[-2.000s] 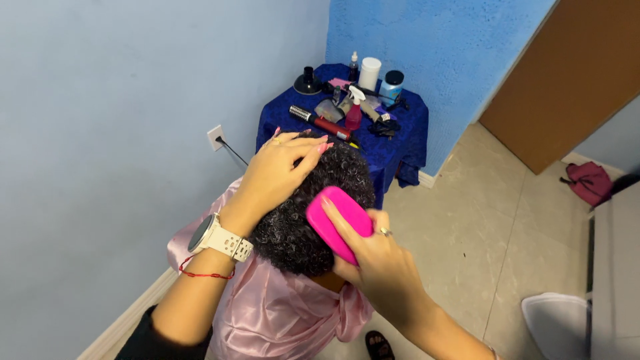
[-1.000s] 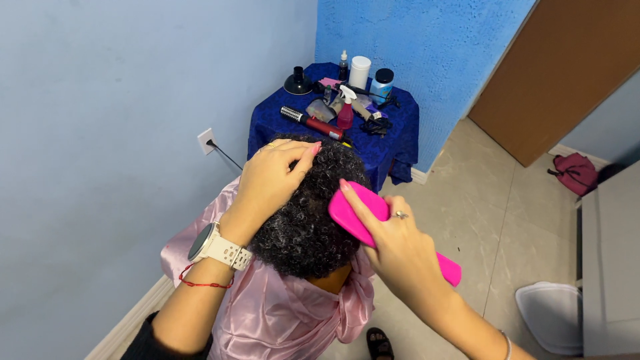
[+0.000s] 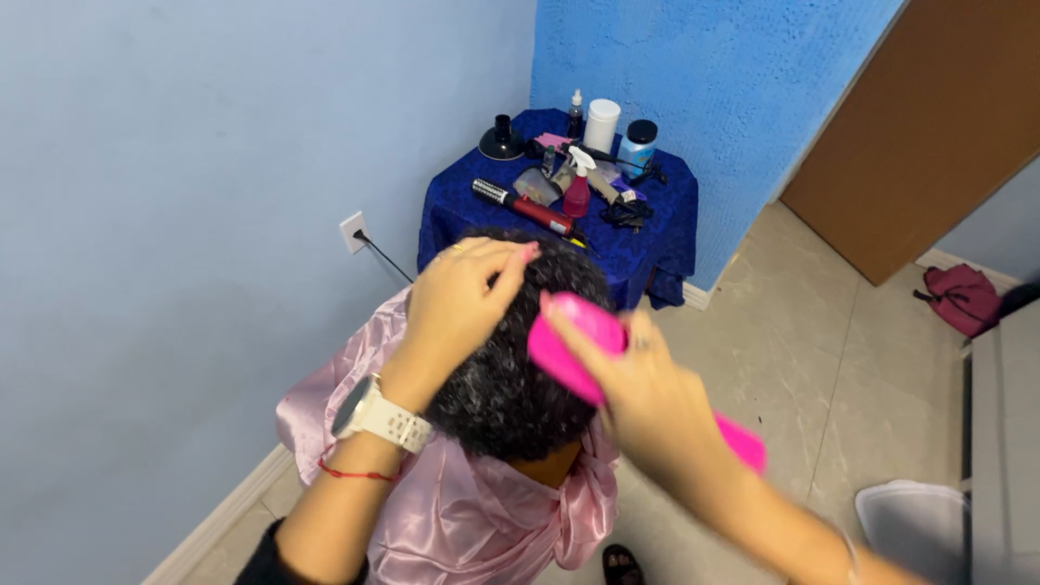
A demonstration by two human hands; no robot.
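Observation:
A person with short, dark curly hair (image 3: 512,390) sits below me, seen from behind, wrapped in a pink satin cape (image 3: 479,520). My left hand (image 3: 463,301), with a white-strapped watch (image 3: 382,418) on its wrist, rests on the top left of the head. Its thumb and fingertips meet near the front of the hair; whether a strand is between them cannot be told. My right hand (image 3: 650,382) grips a bright pink hairbrush (image 3: 573,345), its head against the right side of the hair. The bristles are hidden, and the handle end shows past my wrist.
A table with a dark blue cloth (image 3: 674,219) stands beyond the head. On it are a red hot-air brush (image 3: 528,210), a spray bottle (image 3: 578,191), a white jar (image 3: 602,123), a blue jar (image 3: 638,150) and a black diffuser (image 3: 501,142). A corded wall outlet (image 3: 354,233) is at left.
The pink brush has shifted over the right side of the hair, and its handle now shows past my wrist, unlike two seconds ago. My left hand stays on the head.

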